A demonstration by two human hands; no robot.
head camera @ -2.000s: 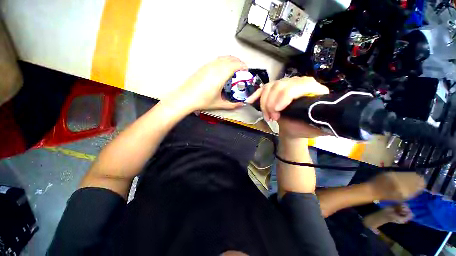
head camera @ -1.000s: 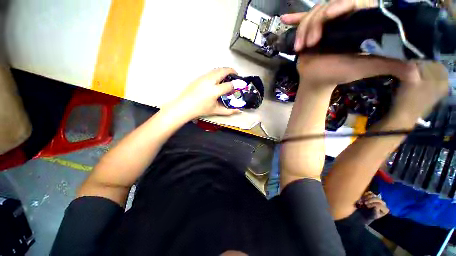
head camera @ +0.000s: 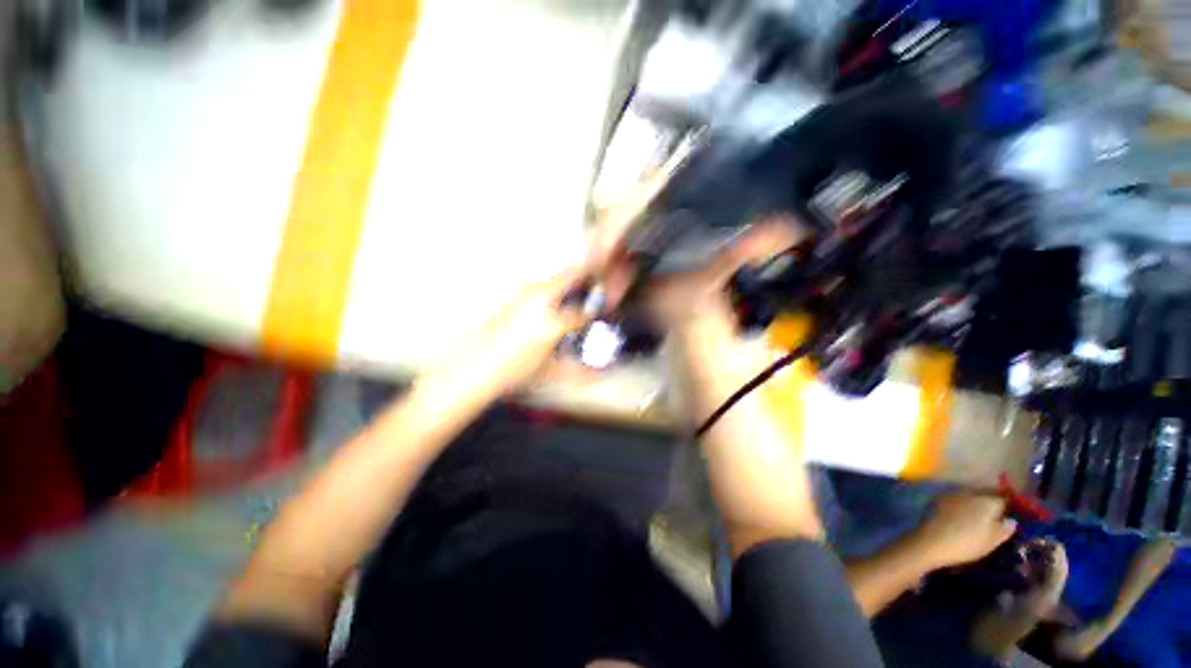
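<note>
The frame is blurred. My left hand (head camera: pixel 549 326) holds a round black unit with a bright centre (head camera: pixel 600 342) at the front edge of the white bench (head camera: pixel 490 157). My right hand (head camera: pixel 712 281) is just right of the unit, with its fingers around the dark electric screwdriver (head camera: pixel 745 183), which extends up and to the right. The driver's tip and any screw are too blurred to tell.
A yellow-orange tape strip (head camera: pixel 340 183) crosses the bench on the left. A dark heap of units (head camera: pixel 849 313) lies right of my right hand. The feeder (head camera: pixel 653 78) is blurred behind. A neighbour's hand (head camera: pixel 973 529) is at right, a red stool (head camera: pixel 183 431) at lower left.
The right hand and screwdriver have come back down from the feeder towards the unit. The left hand and unit sit slightly lower in the picture. The view has shifted and blurred.
</note>
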